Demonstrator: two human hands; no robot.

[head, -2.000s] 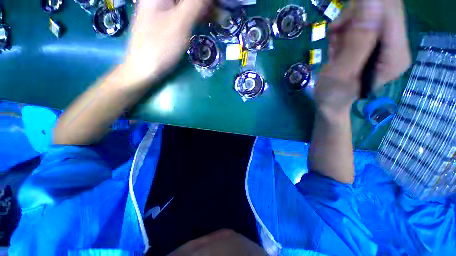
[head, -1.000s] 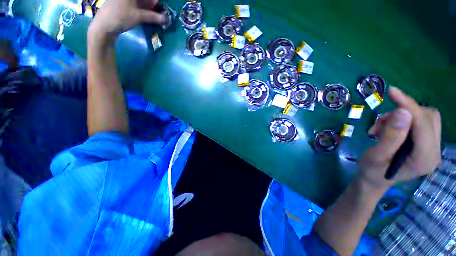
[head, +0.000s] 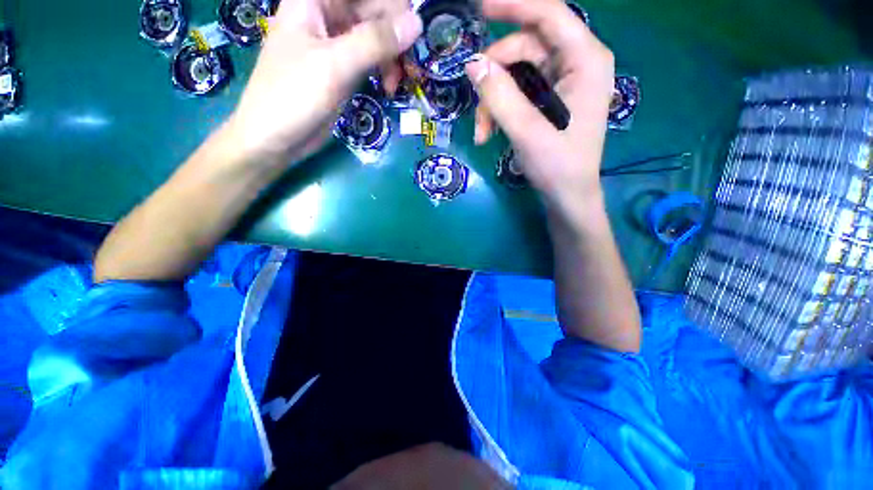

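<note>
My left hand (head: 321, 72) holds a round housing assembly (head: 446, 36) by its left edge near the top of the view. The unit is a dark ring with a pale round centre. My right hand (head: 546, 96) is at the right of the unit, its thumb and fingers close to the rim. A black hand tool (head: 539, 94) lies across my right palm, its tip hidden. Other round units lie below, one (head: 364, 122) at lower left and one (head: 442, 177) further down. A silver-white battery (head: 412, 122) with a yellow end lies between them.
More round units (head: 201, 70) lie on the green bench top (head: 115, 158) at left. Thin tweezers (head: 646, 165) lie right of my right wrist. A blue ring-shaped item (head: 676, 220) sits at the bench edge, beside stacked blister trays (head: 790, 220).
My hands have come together from wide apart, with a round unit now between them. The view has turned back to nearly level, and the tweezers now show.
</note>
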